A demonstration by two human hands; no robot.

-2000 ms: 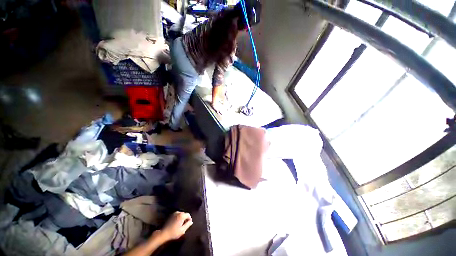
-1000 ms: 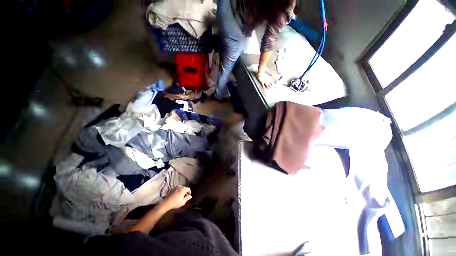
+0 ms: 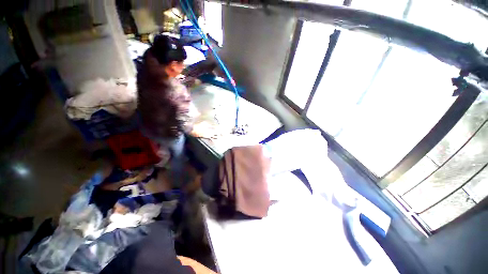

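Note:
Brown cloth panels [image 3: 250,184] lie folded in a stack over the far end of the white-covered table [image 3: 251,241], with dark edges on their left side. A white padded shape [image 3: 302,150] lies behind and to the right of them. At the bottom edge a dark sleeve of mine shows, with a strip of bare forearm running out of the picture. My left hand is cut off by that edge. My right hand is not in view.
A person [image 3: 163,101] stands at a farther pressing table [image 3: 259,112] with blue hoses [image 3: 227,72]. A cloth heap [image 3: 107,230], red container [image 3: 131,150] and blue crate [image 3: 99,126] are on the left. Windows [image 3: 364,91] line the right.
The view has swung right and up. My left hand, earlier above the cloth heap with fingers curled, has left the picture. The other person has straightened up from bending. The brown panels remain on the table.

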